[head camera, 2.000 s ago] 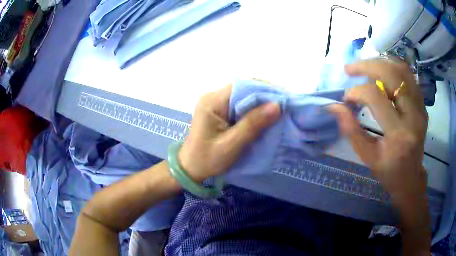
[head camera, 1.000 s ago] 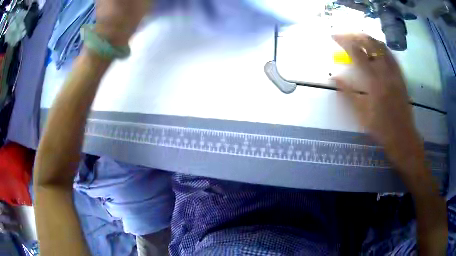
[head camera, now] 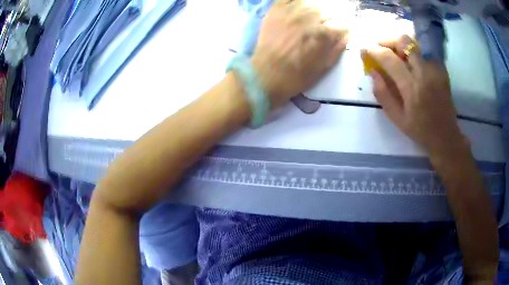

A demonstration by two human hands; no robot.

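Note:
My left hand [head camera: 298,47], with a green bangle at the wrist, is at the top middle, left of the needle area. Light blue fabric [head camera: 252,28] shows just behind and left of it. Its fingertips are blurred in glare, so its grip is unclear. My right hand [head camera: 404,83] is at the right on the machine bed, below the dark machine parts [head camera: 428,30], fingers bent beside a yellow sticker [head camera: 370,63]. Its fingertips are blurred too. The needle area is washed out by bright light.
Layered blue cuff bands [head camera: 106,42] lie at the table's upper left. The grey front edge [head camera: 312,206] carries a printed ruler. Blue fabric [head camera: 167,236] hangs below the edge by the lap. A red item [head camera: 23,209] is at the far left.
My left hand has moved from the upper left to the right, near the needle area. The blurred blue fabric at the top is now mostly behind it. My right hand shifted slightly.

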